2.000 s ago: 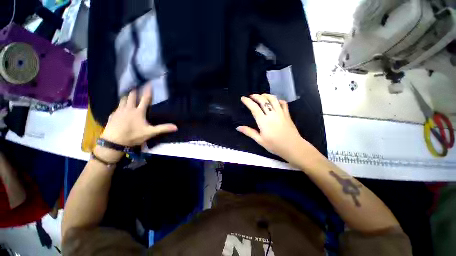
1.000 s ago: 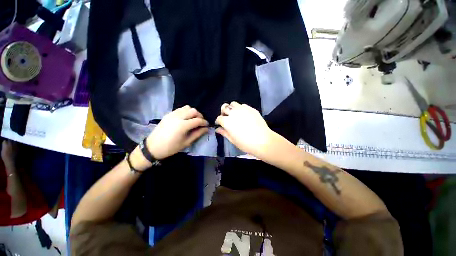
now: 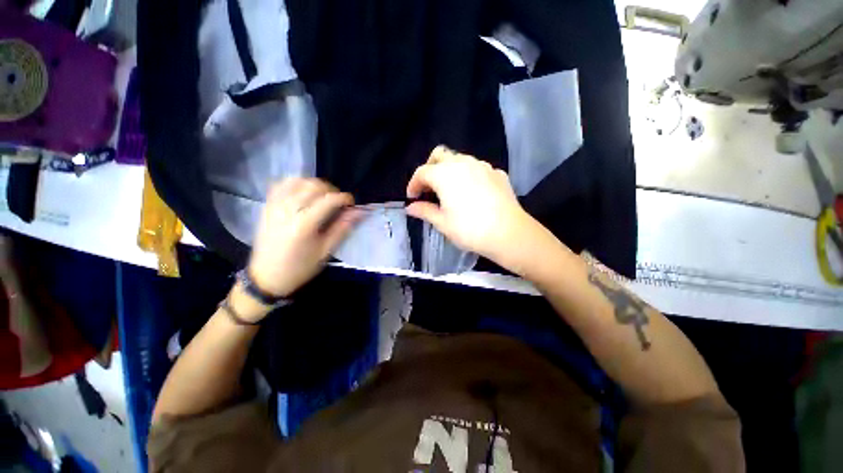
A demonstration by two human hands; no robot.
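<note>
A large black garment panel (image 3: 370, 111) lies spread on the white machine table, with its lower edge near the table's front edge. A pale grey-white patch (image 3: 262, 139) shows on its left part and another pale patch (image 3: 543, 125) on its right part. My left hand (image 3: 300, 226) is slightly blurred and pinches the fold at the lower edge of the cloth. My right hand (image 3: 467, 199) pinches the same fold a little further right. Pale lining shows below the fold between and under my hands. My fingertips are partly hidden by the hands.
The sewing machine head (image 3: 753, 55) stands at the upper right. Scissors (image 3: 827, 242) lie at the right edge, cut off by it. A purple device (image 3: 55, 88) is at the upper left, and a yellow strip (image 3: 159, 222) hangs over the table edge. A person's arm (image 3: 28, 323) shows at far left.
My hands went from lying flat and apart on the cloth to pinching its lower edge close together. Since then my left hand has moved left along the fold. The pale lining now shows at the lower edge.
</note>
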